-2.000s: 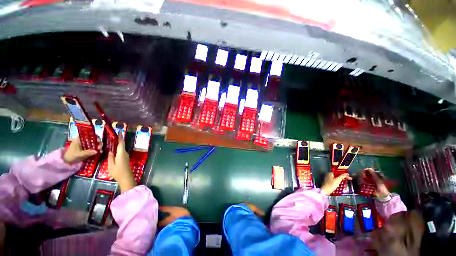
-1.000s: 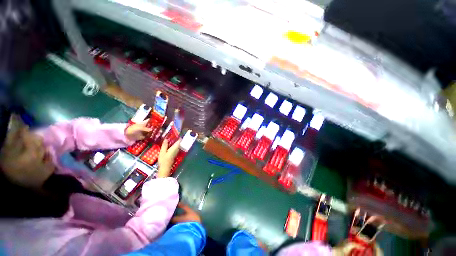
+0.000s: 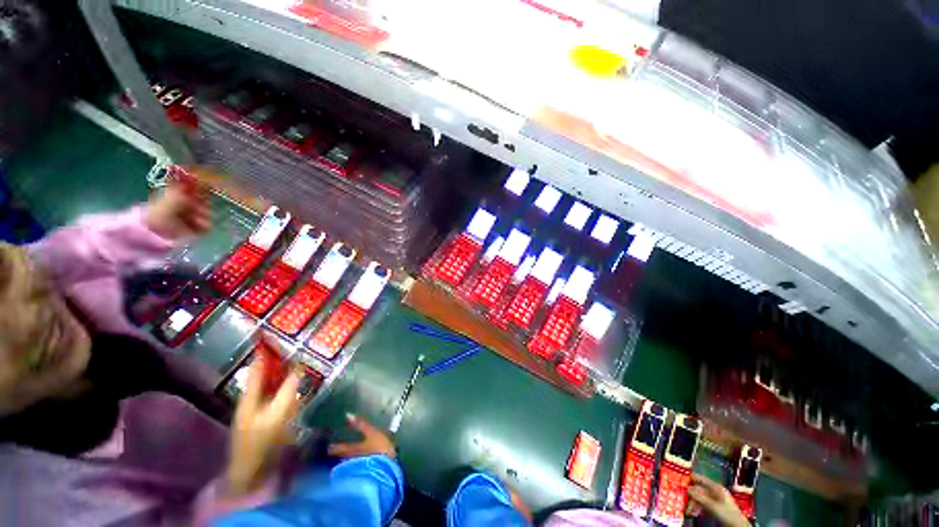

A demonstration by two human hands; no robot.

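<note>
My left hand [image 3: 366, 438], in a blue sleeve, rests at the bench's near edge with thumb and fingers apart and nothing visible in it. My right hand [image 3: 521, 504] is mostly hidden behind its blue sleeve; only a sliver shows at the bottom edge. In front of me a silver pen or tweezers [image 3: 408, 393] and blue pens [image 3: 451, 358] lie on the green bench [image 3: 468, 417]. A small closed red handset [image 3: 584, 459] lies to the right. Open red flip phones [image 3: 534, 302] stand in a clear tray beyond the pens.
A person in pink at left handles a red part [image 3: 270, 366] over a tray of open phones [image 3: 301, 292]. Another person's hand [image 3: 718, 501] is by open phones [image 3: 676, 469] at lower right. Stacked blister trays [image 3: 340, 211] stand behind. A white lit shelf [image 3: 577, 113] crosses above.
The view first turned and tilted left, then shifted slightly. The left neighbour's hands moved apart, away from the row of open phones. My hands stayed near the bench edge.
</note>
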